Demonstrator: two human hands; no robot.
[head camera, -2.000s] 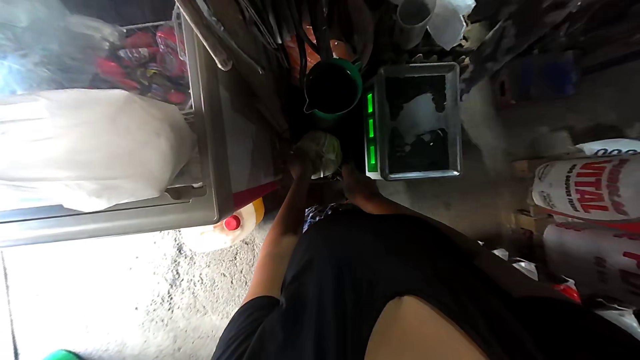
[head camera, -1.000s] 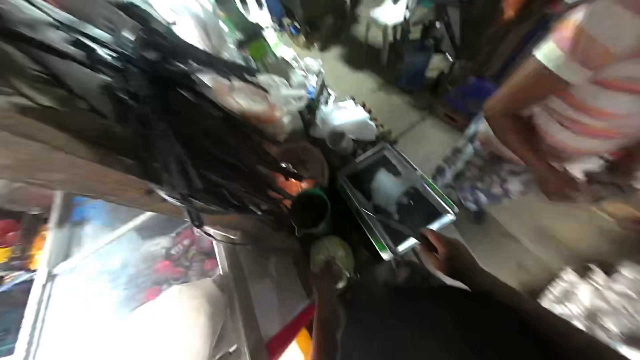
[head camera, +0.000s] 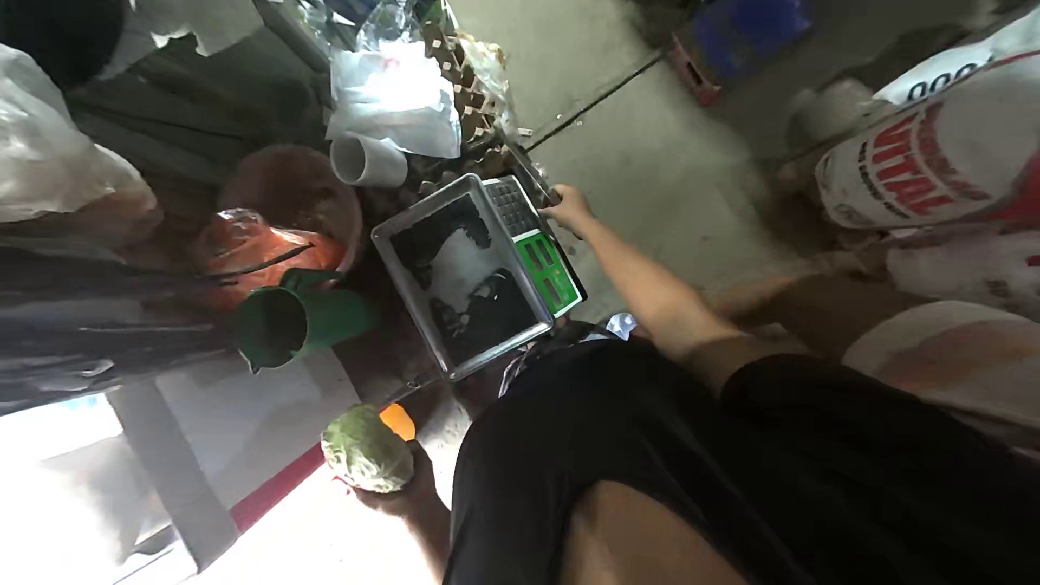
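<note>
A green cabbage (head camera: 368, 448) rests in my left hand (head camera: 410, 487), low and left of my body. My right hand (head camera: 569, 210) grips the dark handle of a knife (head camera: 532, 172), whose blade points up and away beside the scale. Between my hands stands a digital scale with a metal-rimmed tray (head camera: 418, 305), a keypad (head camera: 512, 207) and a green display panel (head camera: 548, 272). The tray holds a whitish patch, perhaps plastic or glare. A green plastic pitcher (head camera: 305, 321) lies left of the scale, above the cabbage.
Beyond the pitcher is a round reddish tub (head camera: 349, 203) with an orange plastic bag (head camera: 268, 252). A white cup (head camera: 367, 160), white plastic bags (head camera: 394, 97) and egg trays (head camera: 467, 97) are past the scale. Large printed sacks (head camera: 934, 154) are stacked at right.
The view has swung strongly. The knife has moved from over the scale tray to beyond its keypad side. The cabbage, near the pitcher earlier, is now farther from it in my left hand.
</note>
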